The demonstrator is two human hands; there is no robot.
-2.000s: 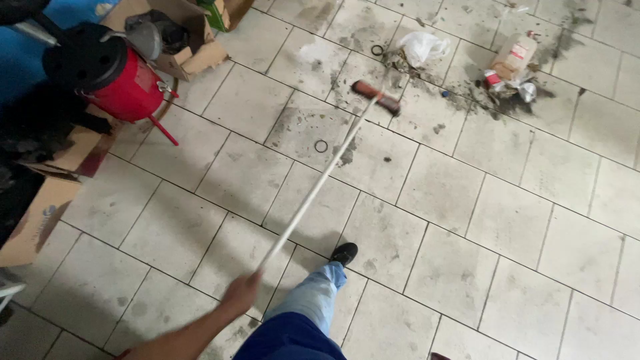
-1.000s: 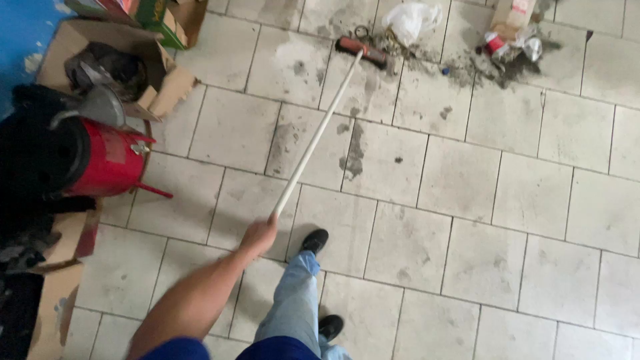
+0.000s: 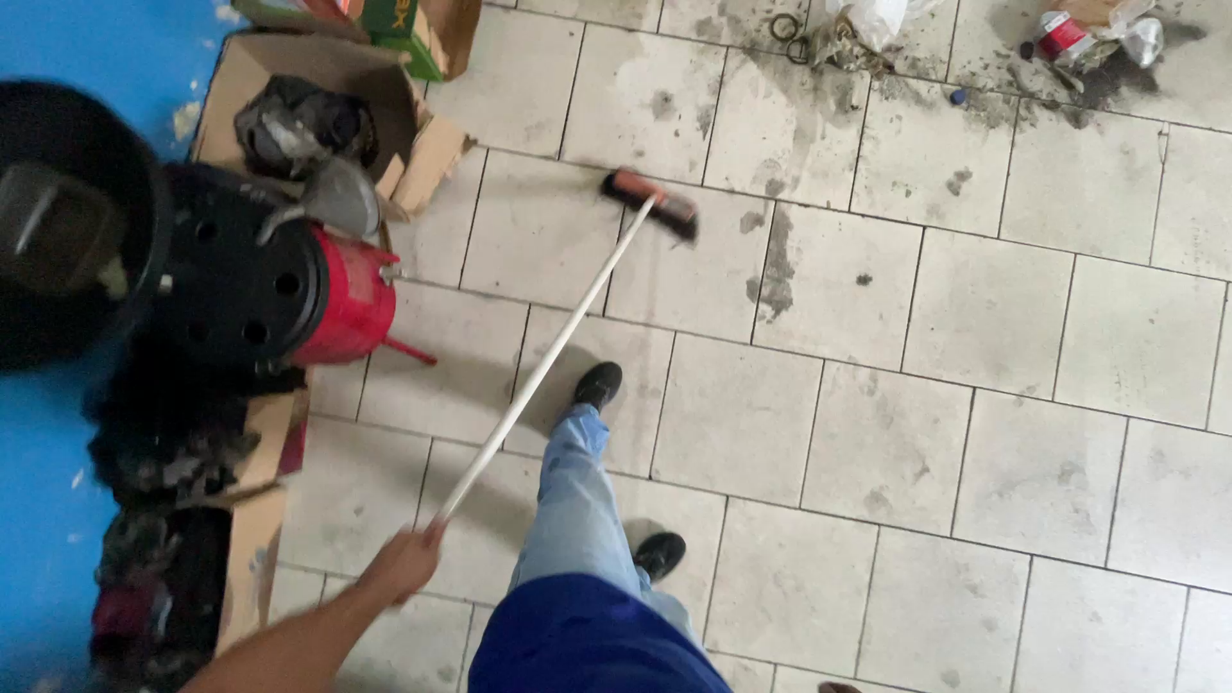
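Observation:
My left hand (image 3: 402,566), at the lower left, is closed around the end of the white handle of a push broom (image 3: 549,356). The broom head (image 3: 651,204), orange-red with dark bristles, is over the tiles near the cardboard box and looks slightly blurred. Of my right hand (image 3: 839,687) only a small bit shows at the bottom edge; its fingers cannot be made out. Dark dirt with a white plastic bag (image 3: 881,21) lies at the top, and a bottle with a red label (image 3: 1063,37) lies in more dirt at the top right.
Along the blue wall at the left stand an open cardboard box (image 3: 223,106) with dark scraps, a red and black drum-shaped machine (image 3: 356,300) with a protruding red leg, a black round container (image 3: 77,226) and more boxes. A blue cap (image 3: 958,96) lies on the floor.
The broom head has moved from beside the white bag and dirt to nearer the boxes at the left. My left hand still grips the handle. The view has shifted.

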